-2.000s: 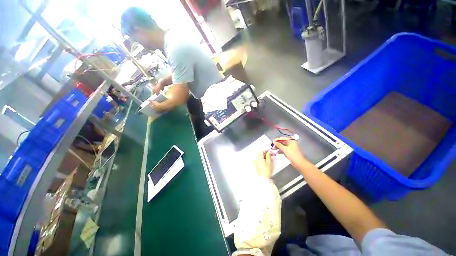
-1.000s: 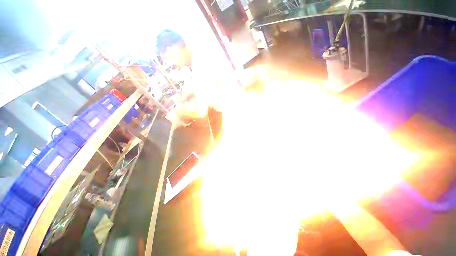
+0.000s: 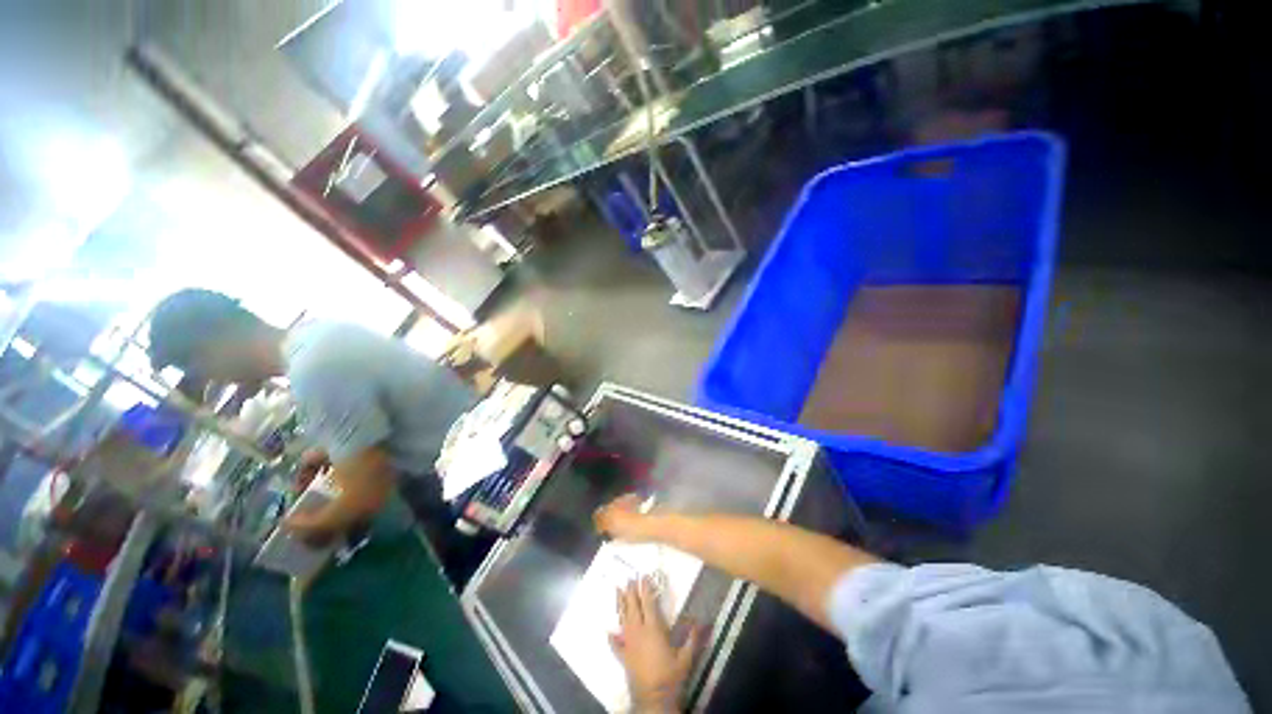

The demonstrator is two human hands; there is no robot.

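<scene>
A white panel back (image 3: 586, 635) lies on the grey test table (image 3: 700, 453). My left hand (image 3: 649, 642) rests on the panel with its fingers spread, near the bottom edge of the picture. My right hand (image 3: 628, 520) is at the panel's far end with its fingers bent; it is blurred and I cannot tell what it pinches. The boxy test instrument (image 3: 523, 467) stands at the table's far left corner, with white papers (image 3: 477, 453) on it. The test leads are too dark and blurred to follow.
A large blue crate (image 3: 1039, 279) stands on the floor beyond the table. The green conveyor (image 3: 384, 607) runs at the left with another panel (image 3: 391, 679) on it. Another person (image 3: 363, 405) stands beside it, holding a pale panel. Blue bins (image 3: 49, 628) are at lower left.
The view has swung right, and the glare of one second ago is gone. Compared with two seconds ago, my left hand is spread on the panel and my right hand is farther from it.
</scene>
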